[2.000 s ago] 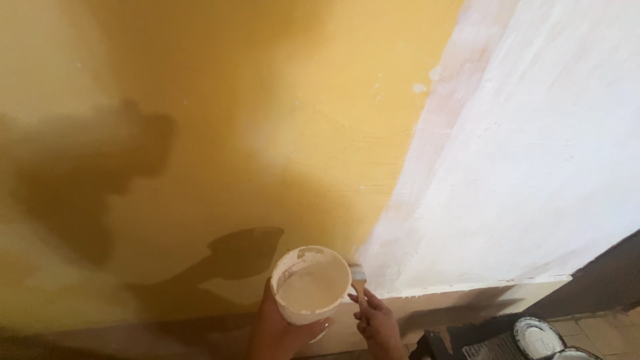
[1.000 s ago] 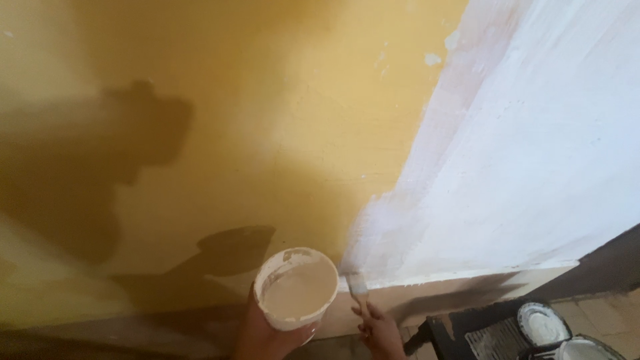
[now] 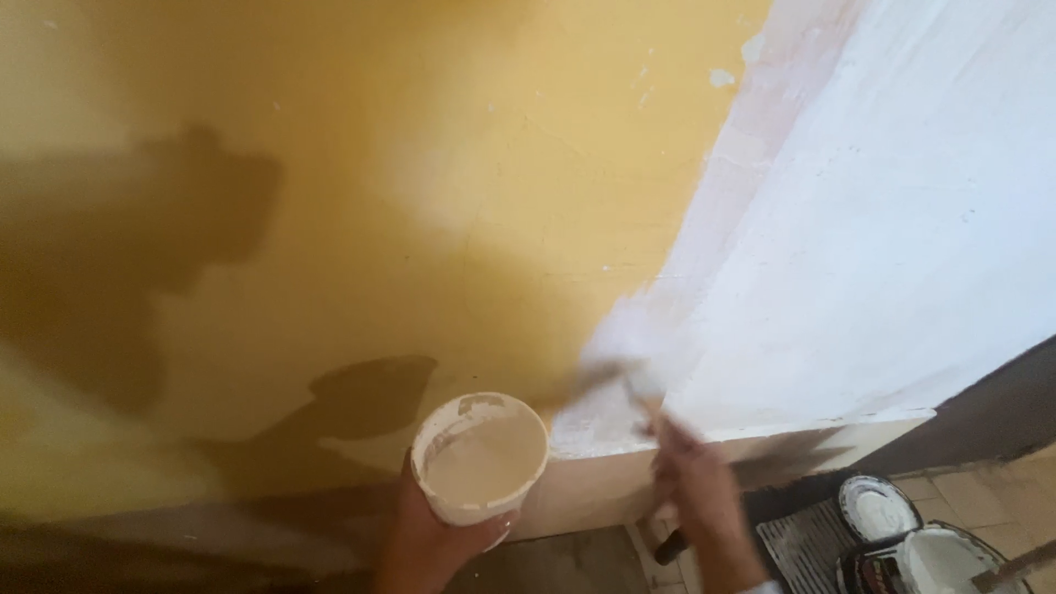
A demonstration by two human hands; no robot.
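Note:
My left hand (image 3: 441,540) is wrapped around a plastic tub (image 3: 480,458) of pale paint, held upright near the wall's foot. In my right hand (image 3: 693,478) is a paintbrush (image 3: 648,400), its bristles blurred against the fresh white patch beside the yellow wall (image 3: 495,190). White paint (image 3: 858,272) covers the right part of the wall, with a thin pinkish-white band between it and the yellow. The brush is to the right of the tub and apart from it.
A beige baseboard (image 3: 594,487) runs along the wall's foot. At the lower right, a black ribbed paint tray (image 3: 804,544), a round lid (image 3: 879,511) smeared with white and an open paint bucket (image 3: 949,561) stand by the tiled floor (image 3: 982,503). Shadows fall across the yellow wall.
My right hand has moved the brush up from the wall's lower edge. White paint now covers some of the lower wall that was yellow two seconds ago. My left hand still holds the tub.

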